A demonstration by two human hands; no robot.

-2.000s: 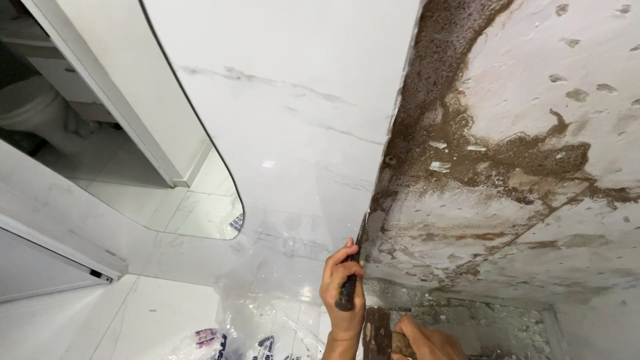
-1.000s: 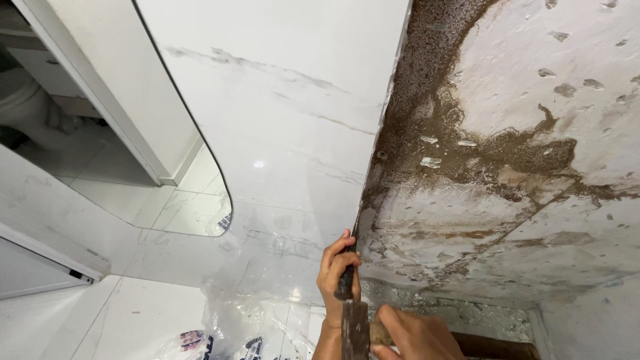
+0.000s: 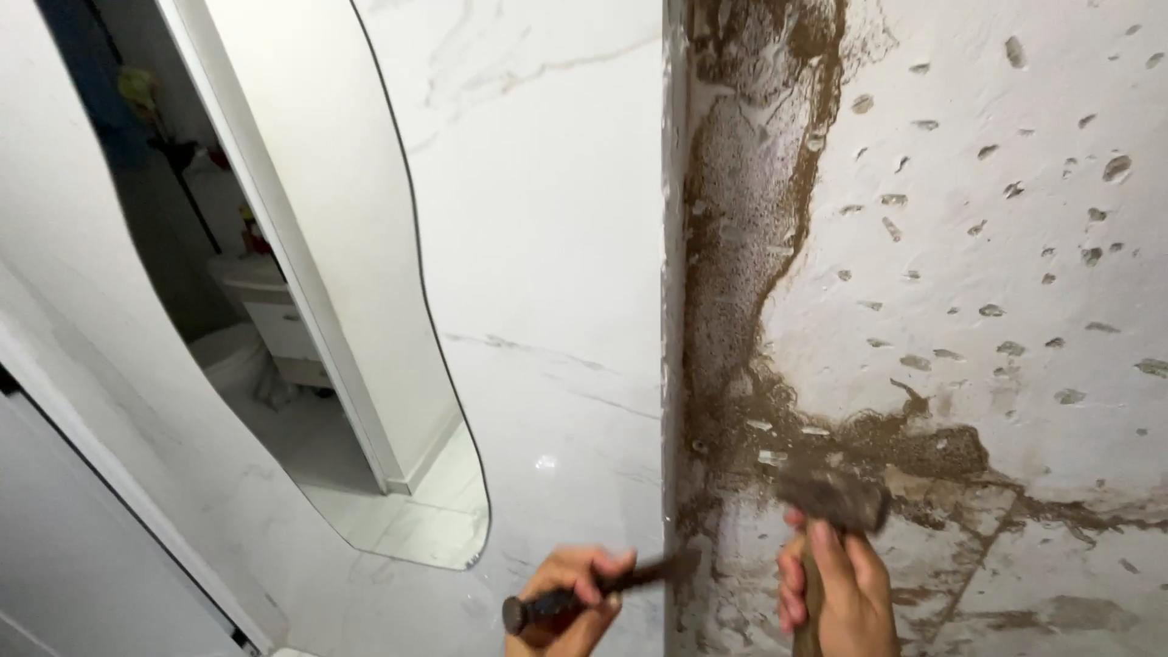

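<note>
My left hand (image 3: 570,593) grips a dark chisel (image 3: 557,604) at the bottom centre. Its round struck end points left, and its blurred blade reaches right across the edge of the white marbled wall panel (image 3: 557,274). To the right, my right hand (image 3: 844,584) is closed around the wooden handle of a hammer (image 3: 835,497), with the blurred metal head raised in front of the rough wall. The hammer and chisel are apart. Brown mortar (image 3: 730,347) runs along the panel edge, beside a pale wall surface (image 3: 958,237) with many chipped pits.
A wavy-edged mirror (image 3: 401,365) on the left part of the panel reflects a doorway, a toilet and a cabinet. A white door or panel with a dark edge (image 3: 119,493) is at the lower left. Cracks and brown patches mark the lower right wall.
The view has shifted upward and closer. The chisel, upright along the panel edge before, now lies nearly level, and the hammer is raised to its right.
</note>
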